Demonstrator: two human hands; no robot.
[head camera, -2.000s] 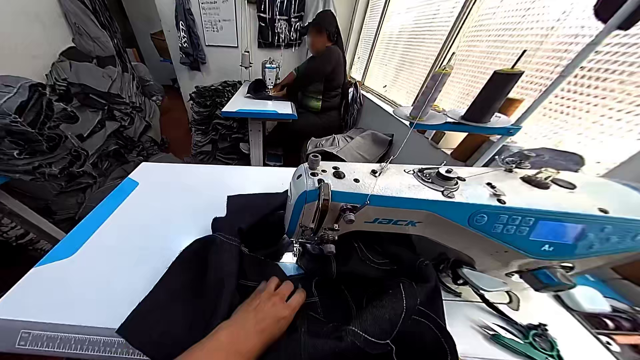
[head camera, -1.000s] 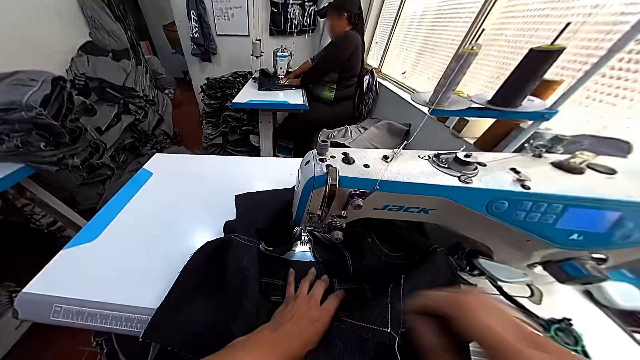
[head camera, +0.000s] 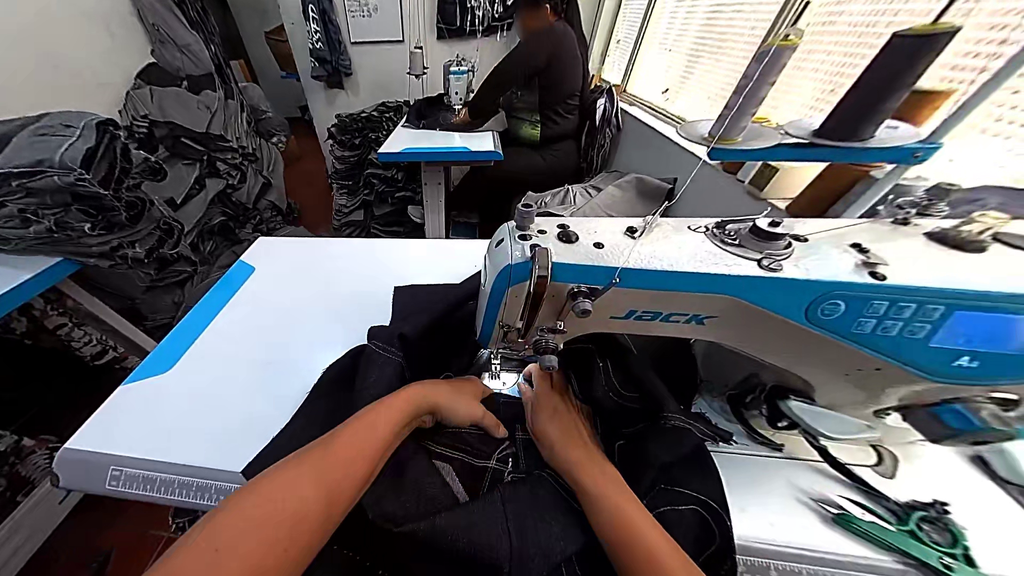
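Observation:
A dark denim garment (head camera: 448, 488) with pale topstitching lies bunched on the white sewing table (head camera: 296, 320), under the head of a Jack industrial sewing machine (head camera: 640, 300). My left hand (head camera: 460, 404) rests on the denim just left of the presser foot (head camera: 496, 366), thumb spread toward the right. On the other side, close to the needle plate (head camera: 502, 382), my right hand (head camera: 556, 412) has its fingertips on the cloth; part of its fingers is hidden by the machine's thread tensioner. Whether either hand pinches the fabric is not clear.
Green-handled scissors (head camera: 904, 532) lie at the lower right, below a knee-shaped white pad (head camera: 828, 420). Two thread cones (head camera: 880, 80) stand on a rack behind the machine. Piles of denim (head camera: 88, 188) fill the left. A co-worker (head camera: 536, 96) sits at another sewing machine (head camera: 458, 84) farther back.
My right hand, a blur right of the machine head one second ago, is now beside the needle area. My left hand has shifted from in front of the presser foot to its left side.

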